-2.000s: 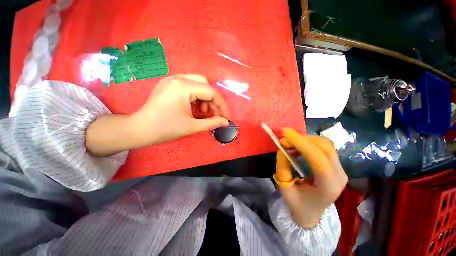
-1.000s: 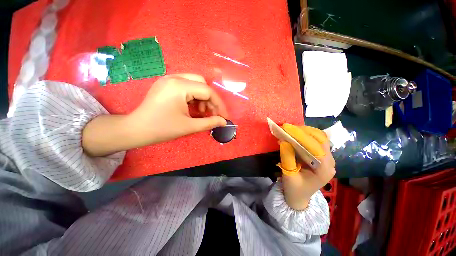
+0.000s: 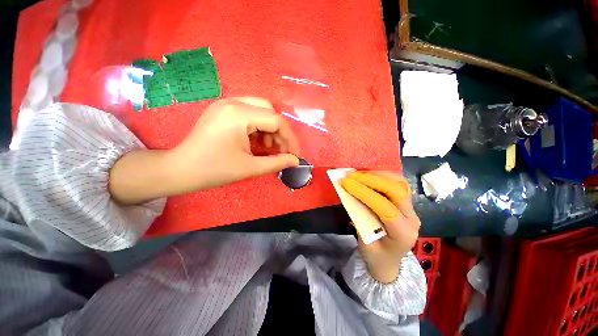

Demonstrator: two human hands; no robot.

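Note:
A small dark watch head (image 3: 297, 176) with a shiny rim lies on the red work mat (image 3: 249, 26) near its front edge. My bare left hand (image 3: 233, 139) rests on the mat, with its thumb and a fingertip at the upper edge of the watch head. My right hand (image 3: 388, 213), with yellow-orange finger cots, holds a cream squeegee card (image 3: 357, 211) with a small slot at its lower end. The card's upper tip is just right of the watch head, not touching it. Whether it touches the mat is unclear.
A strip of film discs (image 3: 47, 72) runs along the mat's left side, and a green label (image 3: 185, 77) lies mid-left. Right of the mat are a wipe stack (image 3: 429, 113), a crumpled wipe (image 3: 440, 181), a clear bottle (image 3: 488, 126), a blue bin (image 3: 565, 139) and red trays (image 3: 547, 279).
My right hand has moved left with the card, toward the watch head, and the card's broad face now shows more. My left hand and the watch head have stayed in place.

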